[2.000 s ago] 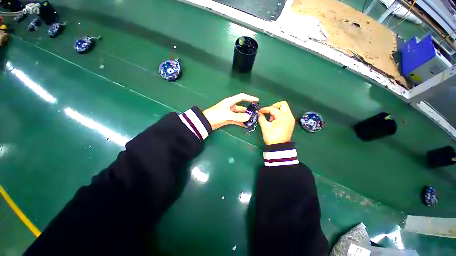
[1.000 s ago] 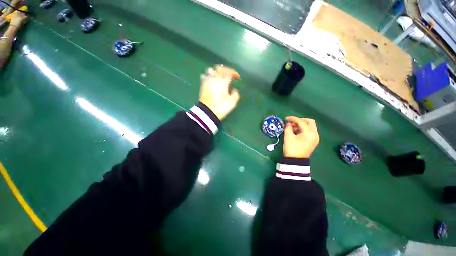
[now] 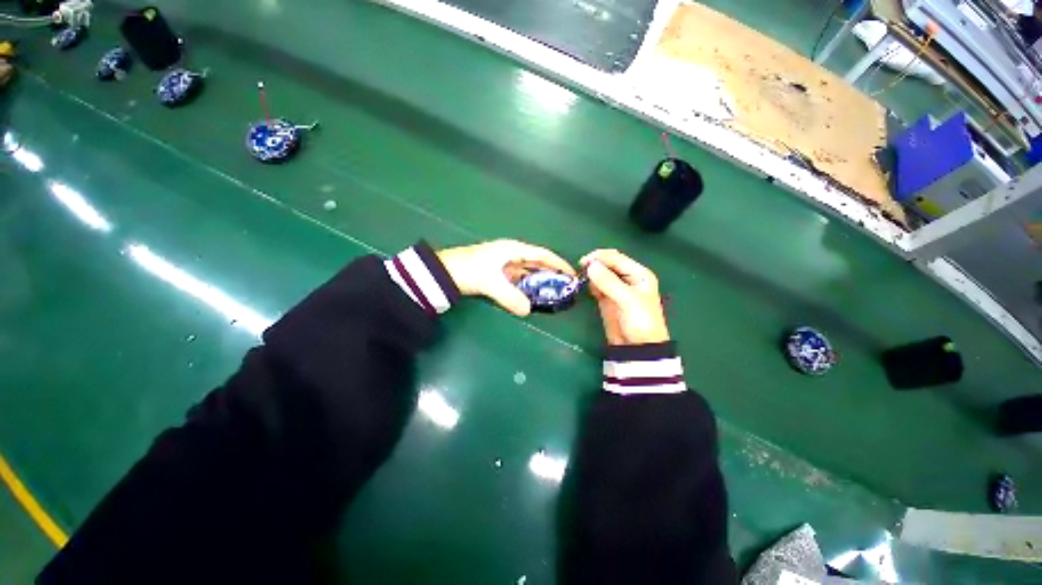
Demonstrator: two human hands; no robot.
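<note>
A round blue and white circuit board (image 3: 550,290) is in my left hand (image 3: 503,272), held by its left edge between fingers and thumb, slightly tilted, over the green belt. My right hand (image 3: 626,297) is at the board's right edge, with thumb and forefinger pinched together; what they pinch is too small to tell, perhaps a wire. A black cylindrical housing (image 3: 666,194) with a yellow-green spot and a red wire at its top stands on the belt beyond my right hand.
Another board (image 3: 810,351) and a black housing (image 3: 923,362) lie to the right. A wired board (image 3: 273,141) lies at upper left, with more boards and a housing (image 3: 151,38) beyond. A grainy bag (image 3: 786,558) is at bottom right. The belt's pale edge (image 3: 731,135) runs behind.
My left hand, empty and blurred a second ago, has come to the board and taken hold of it. The board lay on the belt beside my right hand then. Belt items have shifted rightward since two seconds ago.
</note>
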